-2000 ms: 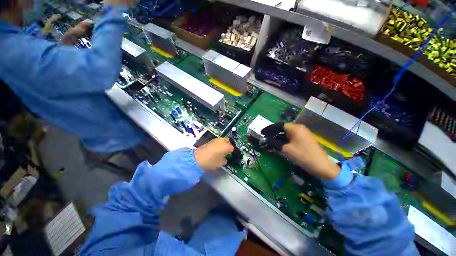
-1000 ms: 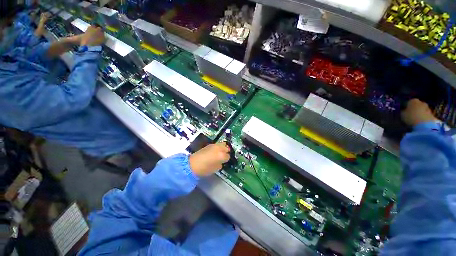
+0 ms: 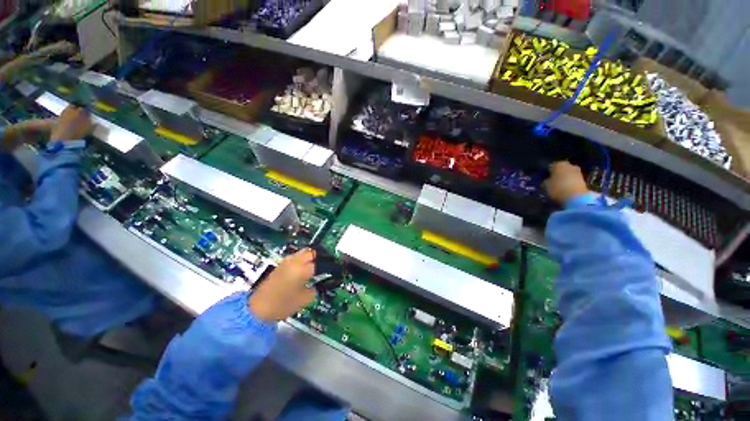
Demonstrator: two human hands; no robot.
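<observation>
A large green circuit board [image 3: 362, 325] lies in front of me with a long heatsink [image 3: 423, 275] along its middle and a finned heatsink [image 3: 467, 220] with a yellow strip at its far side. My left hand [image 3: 284, 285] is over the board's left end, fingers curled, with dark items at the fingertips; whether they are parts or finger coverings cannot be told. My right hand [image 3: 566, 182] is at a bin of purple-blue components [image 3: 520, 181] on the lower shelf; its fingertips are against the dark bin and what they hold is hidden.
Red components [image 3: 451, 156] lie in the bin left of my right hand. Yellow-black components [image 3: 576, 78] fill a box on the upper shelf. A blue cord [image 3: 585, 78] hangs over the shelf. Another worker's sleeve [image 3: 49, 197] is at the left. A metal rail [image 3: 185, 284] runs along the boards' near edge.
The view has turned rightward and up. My right hand went from above the long heatsink to the shelf bins and is still there. My left hand stays over the board's left end.
</observation>
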